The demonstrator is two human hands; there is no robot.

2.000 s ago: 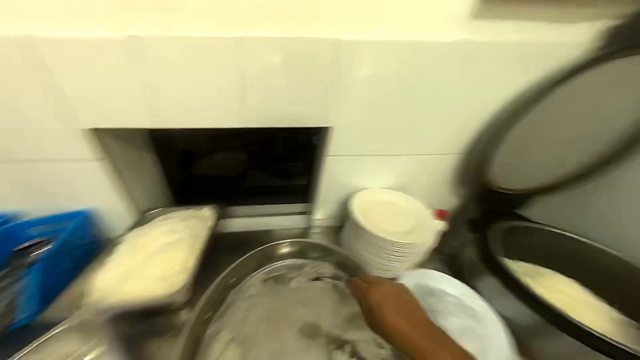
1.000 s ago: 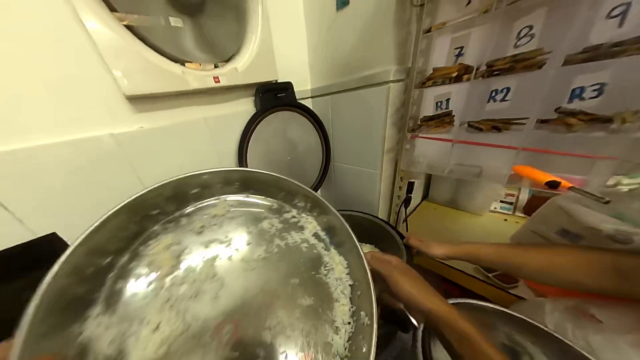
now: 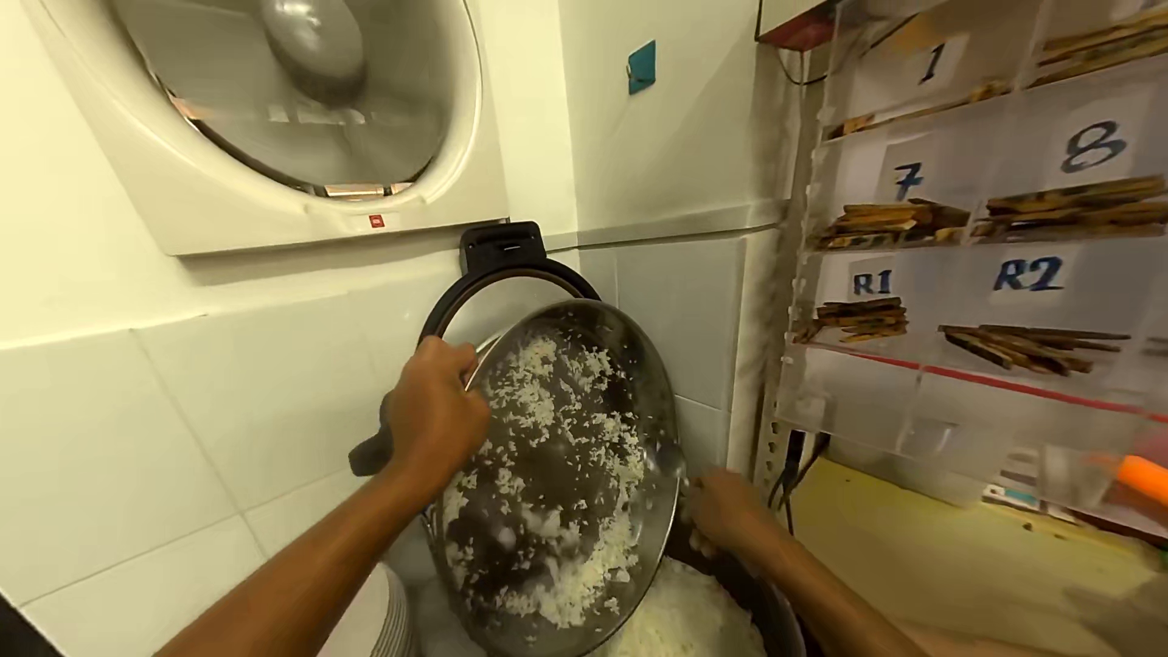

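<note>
My left hand (image 3: 436,406) grips the rim of a wide metal pan (image 3: 557,474), which is tilted steeply with its inside facing me. Grains of cooked rice (image 3: 584,575) cling to the pan's inner surface, thickest along the lower part. Beneath it, a dark round pot (image 3: 776,598) holds a mass of white rice (image 3: 689,616). My right hand (image 3: 725,511) is at the pan's right edge above the pot, blurred; whether it holds a utensil or the rim cannot be told. The pot's open lid (image 3: 445,306) stands behind the pan.
Stacked white plates (image 3: 370,616) are at the lower left. A white wall-mounted unit with a round opening (image 3: 333,219) is above. To the right, a clear rack (image 3: 922,365) of wooden sticks hangs over a yellow surface (image 3: 876,520); an orange-handled object (image 3: 1145,479) is at the right edge.
The metal pan has gone from a raised, broad-facing position to a steep tilt over the rice pot. My left hand has come into view on its rim. The view has shifted.
</note>
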